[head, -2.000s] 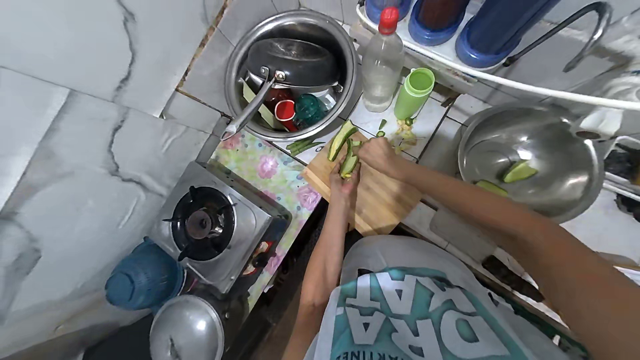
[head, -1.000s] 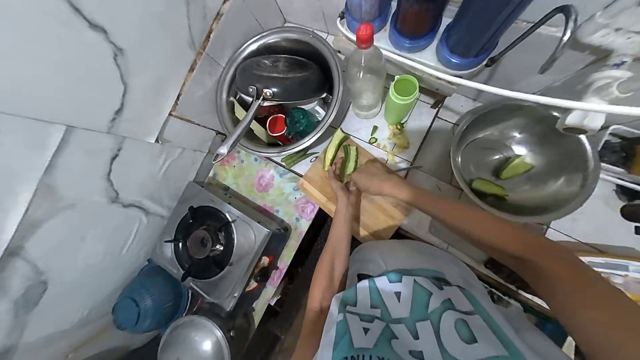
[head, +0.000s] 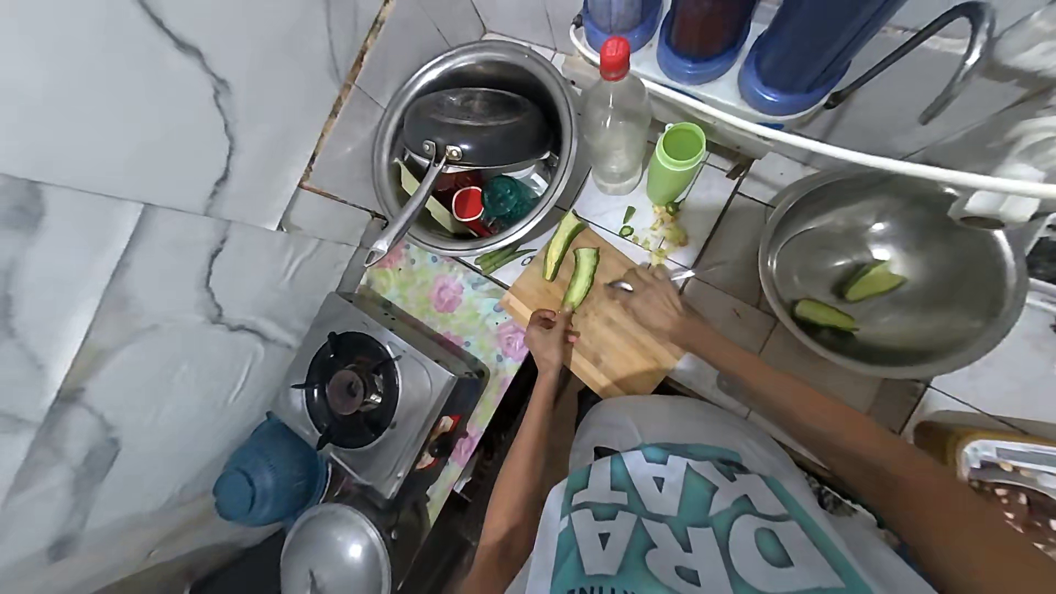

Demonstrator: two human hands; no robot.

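Note:
My left hand (head: 550, 337) is at the left side of a wooden cutting board (head: 623, 351), its fingertips on the lower end of a green gourd piece (head: 582, 276). Another gourd piece (head: 562, 244) lies beside it at the board's upper left corner. My right hand (head: 652, 299) is low over the board's right part, closed around a metal utensil (head: 683, 275), seemingly a spoon or knife; the fingers hide much of it. Two more gourd pieces (head: 874, 281) (head: 825, 314) lie in a large steel bowl (head: 899, 355) on the right.
Beyond the board stand a steel pot (head: 386, 124) holding a black pan (head: 474, 128), a red-capped bottle (head: 615, 124) and a green cup (head: 675, 165). Vegetable scraps (head: 667, 233) lie on the tiles. A gas stove (head: 371, 396) is at left, near a blue plastic container (head: 268, 478).
My hands, close together at the gourd piece before, are now apart: the right has moved to the right with the utensil. The gourd piece between them now rests on the board.

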